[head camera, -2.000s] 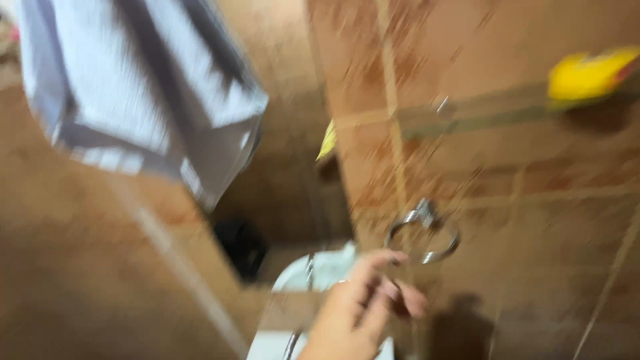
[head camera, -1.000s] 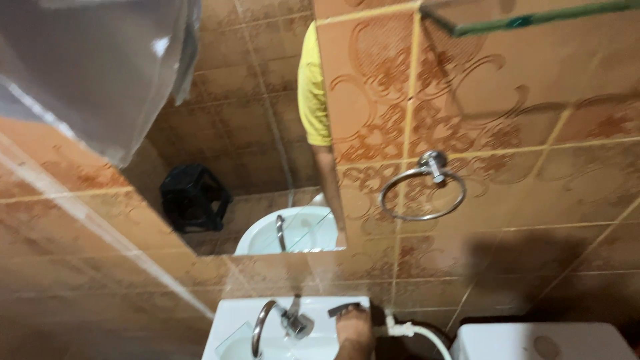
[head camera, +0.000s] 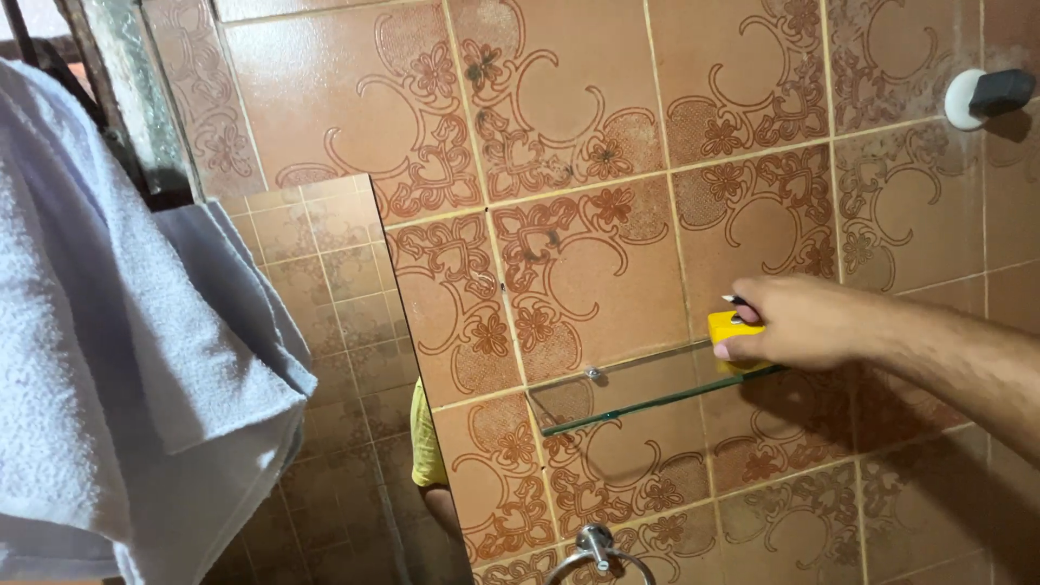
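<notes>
My right hand (head camera: pixel 800 321) reaches in from the right edge and grips a yellow tape measure (head camera: pixel 731 327) at the glass shelf (head camera: pixel 666 398) on the tiled wall. A slim dark item with a pale pointed tip (head camera: pixel 733 301), which looks like a pencil or marker, sticks out between the same fingers. My left hand is out of view.
A light towel (head camera: pixel 146 349) hangs at the left, partly in front of a wall mirror (head camera: pixel 341 325) that reflects a yellow sleeve. Below the shelf is a metal towel ring (head camera: pixel 597 548). A dark knob with a white base (head camera: pixel 967 99) juts out at upper right.
A hand was at the washbasin one second ago; my right hand is now at the shelf, holding the yellow tape measure. The view has swung upward from the basin.
</notes>
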